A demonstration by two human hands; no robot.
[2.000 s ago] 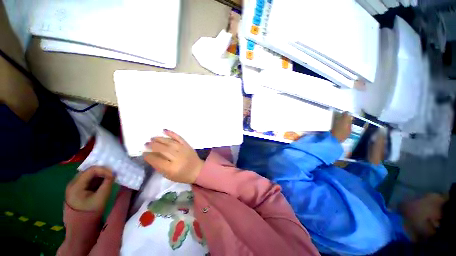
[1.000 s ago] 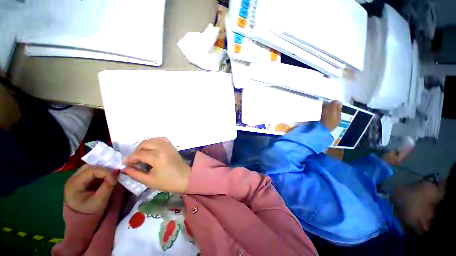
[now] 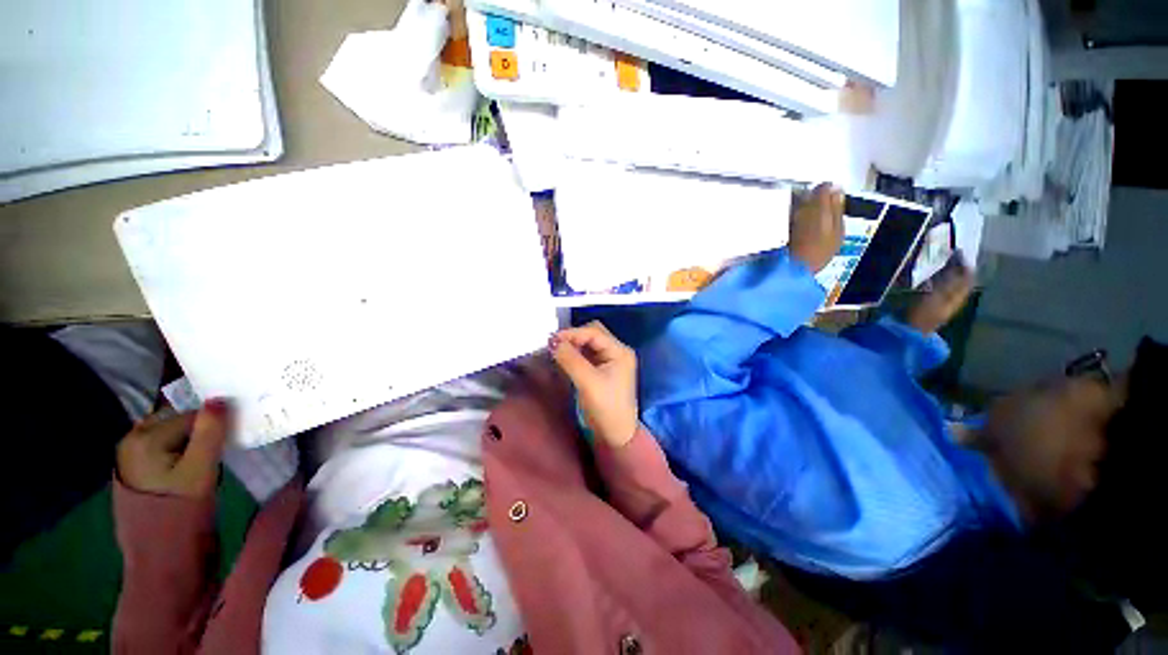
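Note:
A white learning tablet [image 3: 346, 288], back side up, lies tilted across the bench edge and my lap. Its dotted speaker grille shows near the lower left corner. My left hand [image 3: 176, 448] is at that corner, thumb over the tablet's edge, with the sticker sheet [image 3: 263, 463] in its grip. The sheet is mostly hidden under the tablet. My right hand [image 3: 600, 371] is at the tablet's lower right corner, thumb and index fingertips pinched together at the edge. Whether a tiny sticker is between them cannot be told.
White units [image 3: 128, 83] lie at the upper left of the bench. Crumpled white paper [image 3: 404, 77] lies behind the tablet. Stacked units [image 3: 769, 51] stand at the upper right. A coworker in a blue sleeve [image 3: 743, 314] handles units close on my right.
My right hand has left the sticker sheet and moved right to the tablet's corner. My left hand has moved up to the tablet's lower left corner. The tablet now lies more tilted and further left in view.

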